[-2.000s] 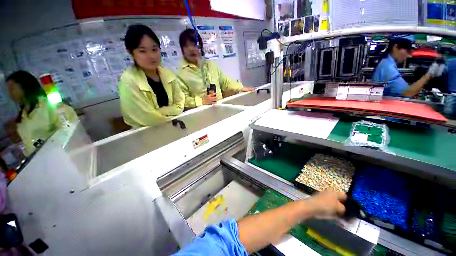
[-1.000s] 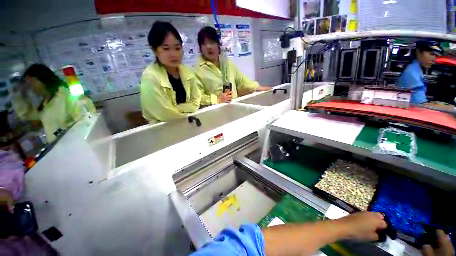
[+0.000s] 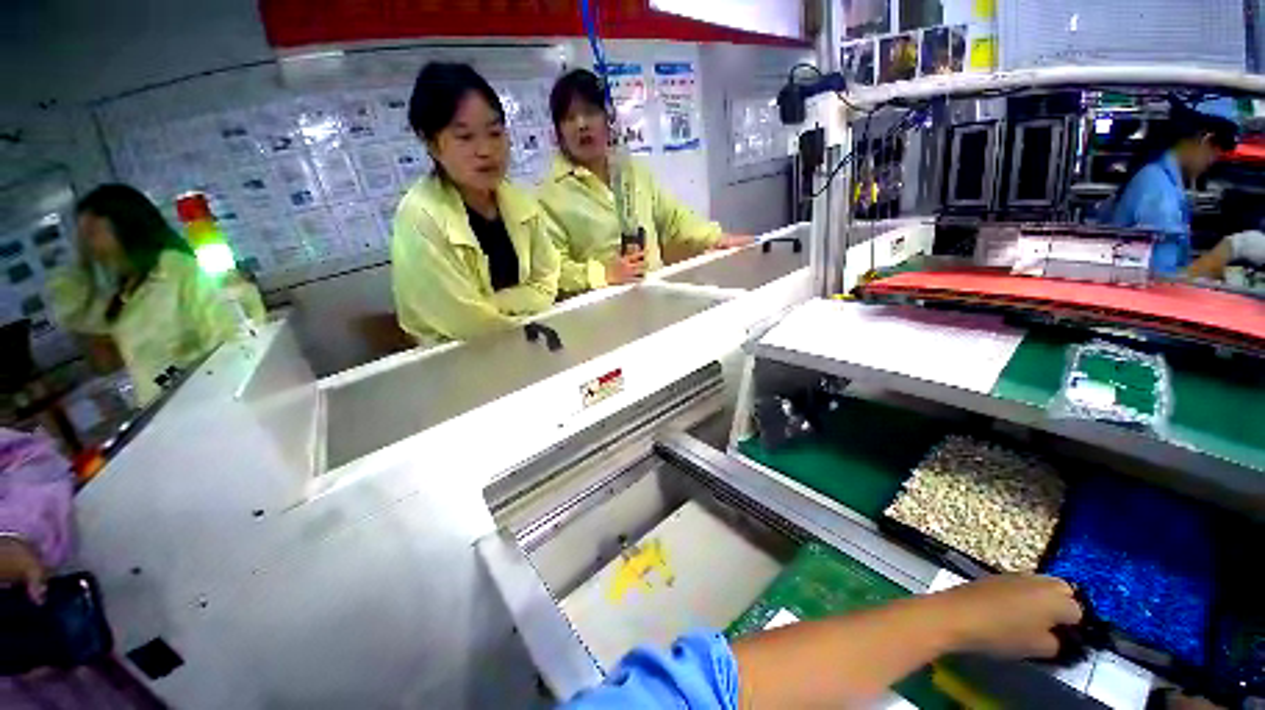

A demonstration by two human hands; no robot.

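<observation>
The green circuit board (image 3: 832,583) lies on the conveyor rails, partly under my left forearm. My left hand (image 3: 1034,617) reaches over the board, its black-covered fingertips near the front edge of the blue component bin. Its fingertips are dark and blurred, so any held part is hidden. My right hand (image 3: 1179,699) shows only as a sliver at the bottom edge. Cream components (image 3: 978,502) fill a black bin, with bright blue components (image 3: 1135,562) in the bin to its right. A yellow strip (image 3: 957,684) shows below my left forearm.
A metal rail (image 3: 791,506) runs between board and bins. A yellow fixture (image 3: 640,572) lies on the pale conveyor bed. The white machine (image 3: 375,555) stands at left. Two people in yellow-green jackets stand behind it. A bagged green board (image 3: 1114,384) lies on the upper shelf.
The view has turned right, then slightly back left. My left hand stays beside the bins, now slightly lower in the picture. My right hand appeared one second ago and is now mostly below the frame.
</observation>
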